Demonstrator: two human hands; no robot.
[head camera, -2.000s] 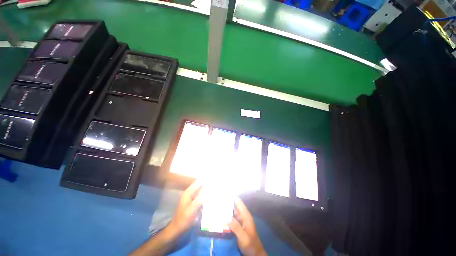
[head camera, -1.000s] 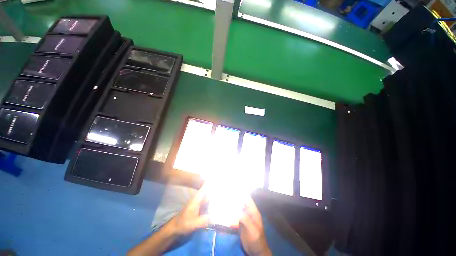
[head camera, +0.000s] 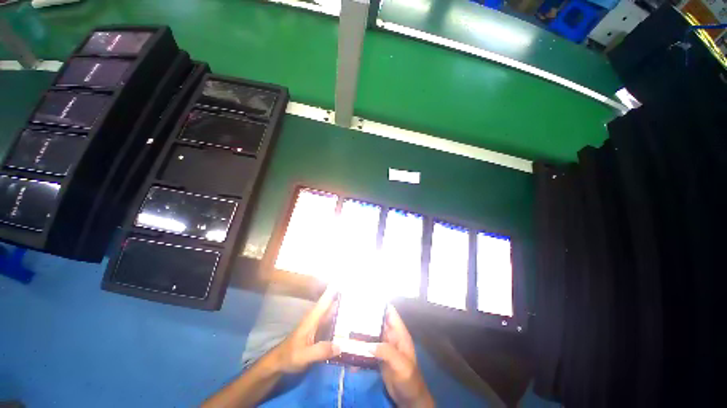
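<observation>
A smartphone (head camera: 359, 323) with a glaring white screen is held upright between my two bare hands at bottom centre, a dark band low on its screen. My left hand (head camera: 304, 343) grips its left edge and my right hand (head camera: 398, 351) its right edge, both thumbs near the lower screen. A thin white cable (head camera: 341, 386) hangs below it. Just beyond, a black phone tray (head camera: 518, 307) holds several phones (head camera: 449, 265) with bright white screens. Glare hides where the held phone's top meets the tray.
Left tray stacks (head camera: 119, 179) hold dark-screened phones (head camera: 166, 268); one slot (head camera: 209, 169) looks plain black. A tall black tray stack (head camera: 630, 263) stands right. A white label (head camera: 404, 175) lies on the green bench (head camera: 478, 195). A grey upright (head camera: 348, 68) stands beyond, before the green conveyor (head camera: 470, 88).
The held phone's screen now shows a dark band near the bottom, and its glare is smaller than a second ago. Both thumbs lie nearer the lower screen. The trays have not moved on the bench.
</observation>
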